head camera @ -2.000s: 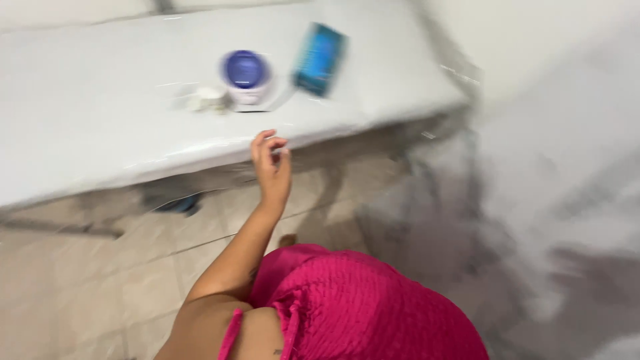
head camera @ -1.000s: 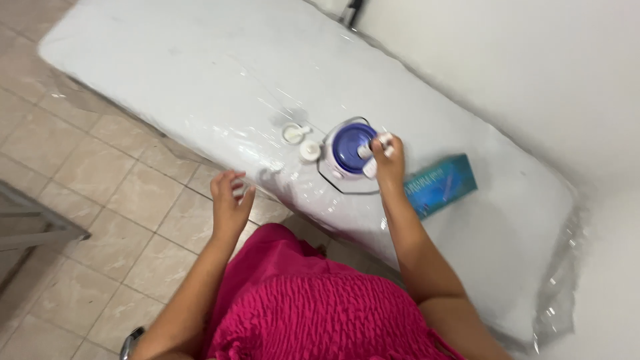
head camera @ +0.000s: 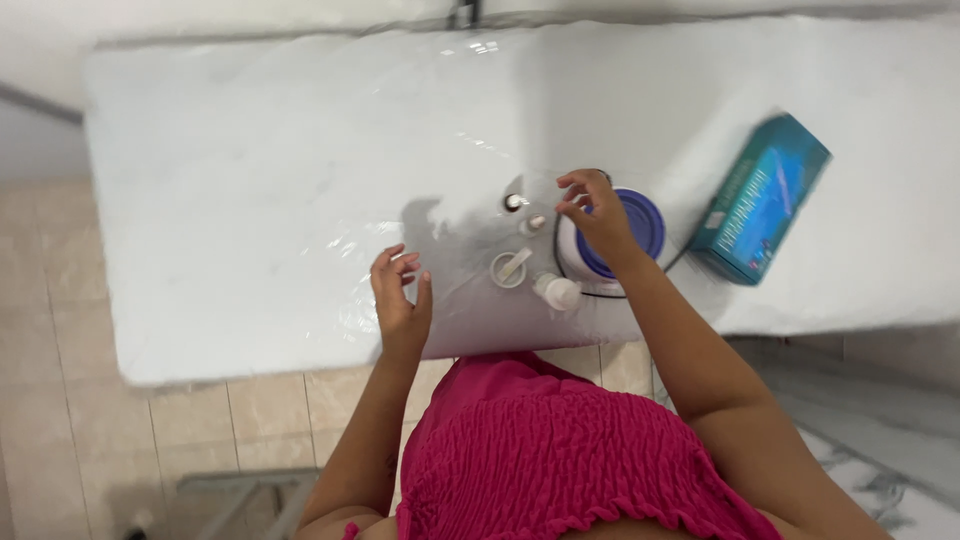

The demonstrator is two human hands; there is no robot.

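Note:
My left hand [head camera: 401, 300] hovers over the near part of a plastic-covered white padded table [head camera: 262, 187], fingers apart, nothing in it. My right hand [head camera: 596, 214] is above the left side of a white pot with a blue lid [head camera: 641, 232], fingers curled and apart, holding nothing that I can see. Left of the pot stand a small dark bottle with a white cap [head camera: 512, 202], a small clear bottle [head camera: 533, 224], a small white dish with a flat stick [head camera: 510, 270] across it and a white-topped bottle [head camera: 561, 292]. A dark cable [head camera: 604, 295] curves around the pot.
A teal and blue box [head camera: 765, 199] bearing writing lies at the right on the table. A wall [head camera: 262, 15] runs along the far edge. Below the near edge are floor tiles [head camera: 191, 420] and a grey metal frame [head camera: 247, 476].
The view has turned. One second ago my right hand held a small white item beside the pot; now it holds nothing visible. Two small bottles now stand left of the pot, beyond the dish.

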